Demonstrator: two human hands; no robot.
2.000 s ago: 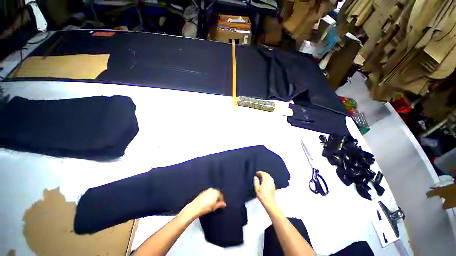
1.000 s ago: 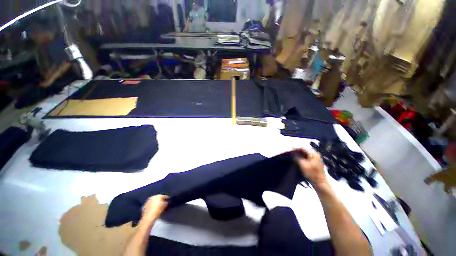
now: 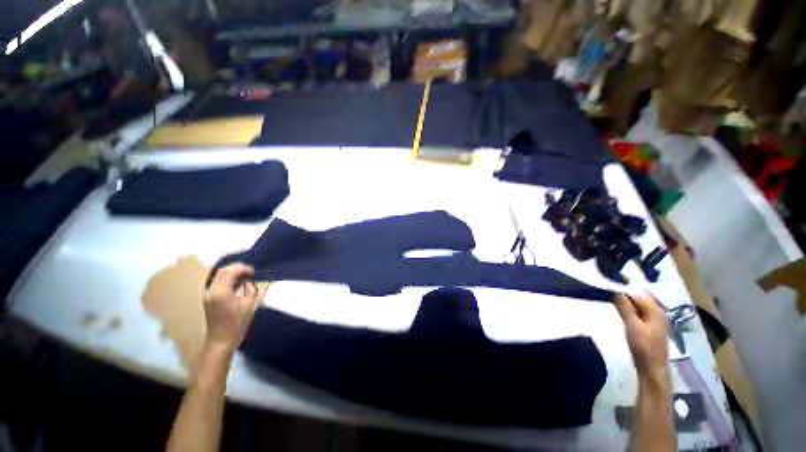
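My left hand [image 3: 231,305] holds the left end of a dark cut panel [image 3: 530,278]. My right hand [image 3: 643,320] pinches its right end, so the panel is stretched between them above the table. The far stack of cut panels [image 3: 398,231] lies behind it, partly covered by the held panel, with its tab towards me. The near stack of cut panels [image 3: 424,362] lies at the near table edge with its tab pointing away from me. The image is somewhat blurred.
A folded cloth bundle [image 3: 201,190] lies at left. Shears [image 3: 520,247], partly hidden, lie near a shiny black heap [image 3: 596,231]. A wooden ruler [image 3: 422,121] crosses the spread dark fabric [image 3: 336,119] at the back. Brown board [image 3: 177,305] shows at left; a clip [image 3: 680,320] lies at right.
My hands have moved farther apart, the right one outward and down, and now draw the panel out towards me. The near stack is now fully in view. The view has shifted.
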